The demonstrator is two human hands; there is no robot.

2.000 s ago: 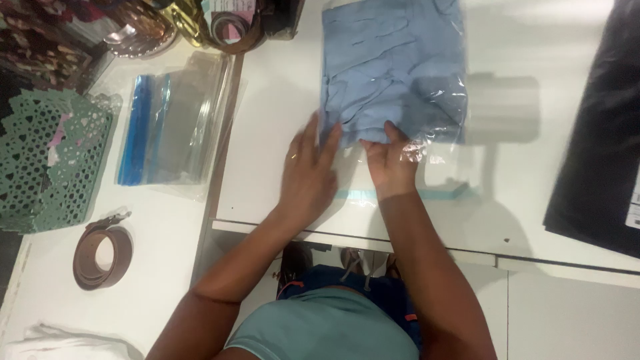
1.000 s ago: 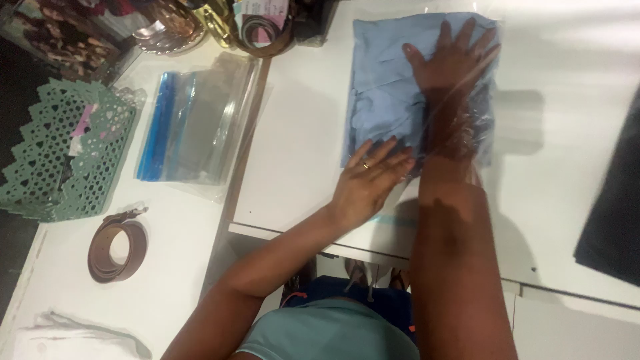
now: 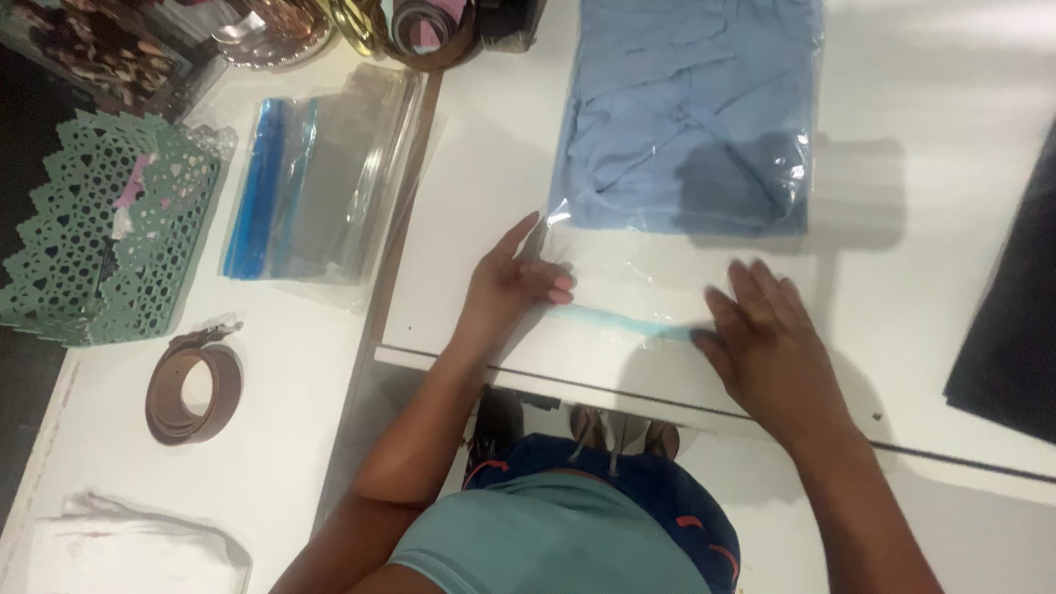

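A folded light-blue garment point(image 3: 689, 115) lies on the white table inside a clear plastic bag point(image 3: 627, 264). The bag's end with a pale blue strip point(image 3: 623, 322) points toward me. My left hand point(image 3: 516, 285) is at the bag's lower left corner, thumb and fingers apart; whether it pinches the film cannot be told. My right hand point(image 3: 763, 342) is over the right end of the strip, slightly blurred, its fingers extended and nothing seen in its grip.
On the left surface are a stack of clear bags with blue strips point(image 3: 309, 190), a green perforated basket point(image 3: 107, 239), a coiled brown belt point(image 3: 194, 392) and a white cloth point(image 3: 132, 549). Another rolled belt point(image 3: 429, 37) is at the top. Black folded material point(image 3: 1011, 313) lies far right.
My right hand, spread on the garment one second ago, has come back toward me to the bag's near end. My left hand has moved from the garment's lower edge to the bag's left corner.
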